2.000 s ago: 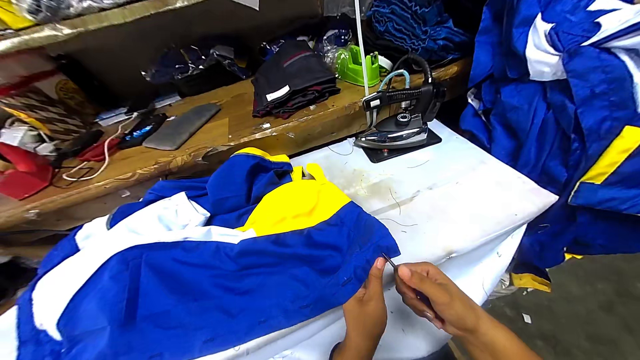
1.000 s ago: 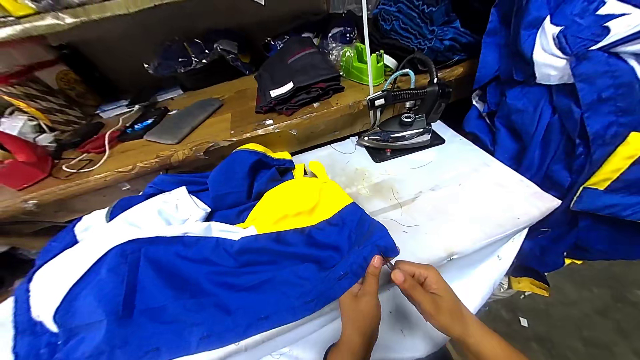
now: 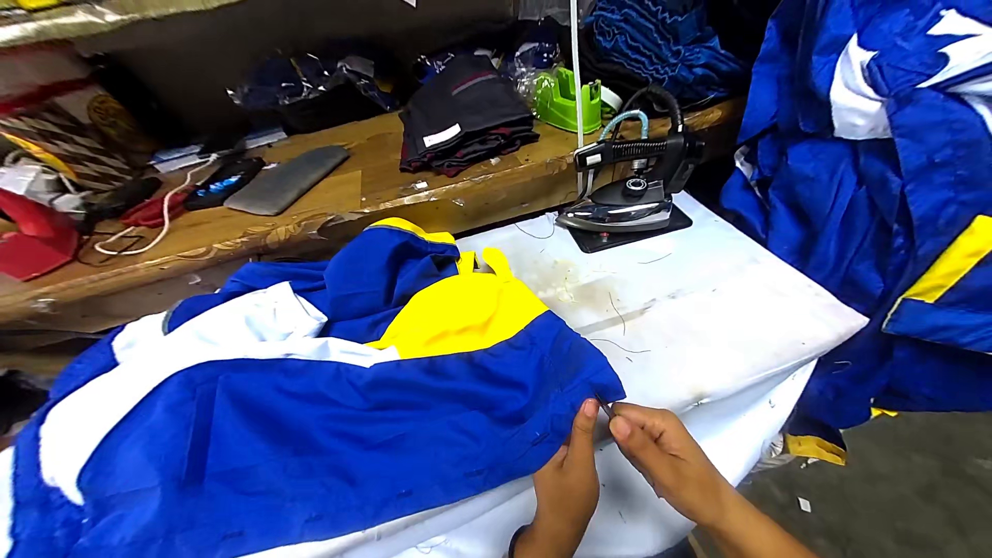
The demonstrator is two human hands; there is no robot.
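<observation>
A blue, white and yellow garment (image 3: 349, 418) lies spread over the white-covered ironing table (image 3: 697, 310). At its right corner my left hand (image 3: 570, 480) pinches the blue fabric edge, thumb on top and the other fingers hidden beneath. Close beside it, my right hand (image 3: 666, 457) holds a small thin dark tool (image 3: 604, 406) between thumb and fingers, its tip touching the fabric at the corner. Most of the tool is covered by the fingers, so its kind cannot be told.
A steam iron (image 3: 628, 205) rests on a dark pad at the table's back. Behind runs a wooden shelf (image 3: 372, 170) with folded dark garments (image 3: 465, 108), a green plastic holder (image 3: 568, 101) and a grey flat object (image 3: 288, 181). More blue garments (image 3: 845, 232) hang at the right. Loose threads lie on the table.
Two seconds ago the right hand was turned so that more of the dark tool showed; its fingers have since drawn in around it. The left hand stays at the fabric corner.
</observation>
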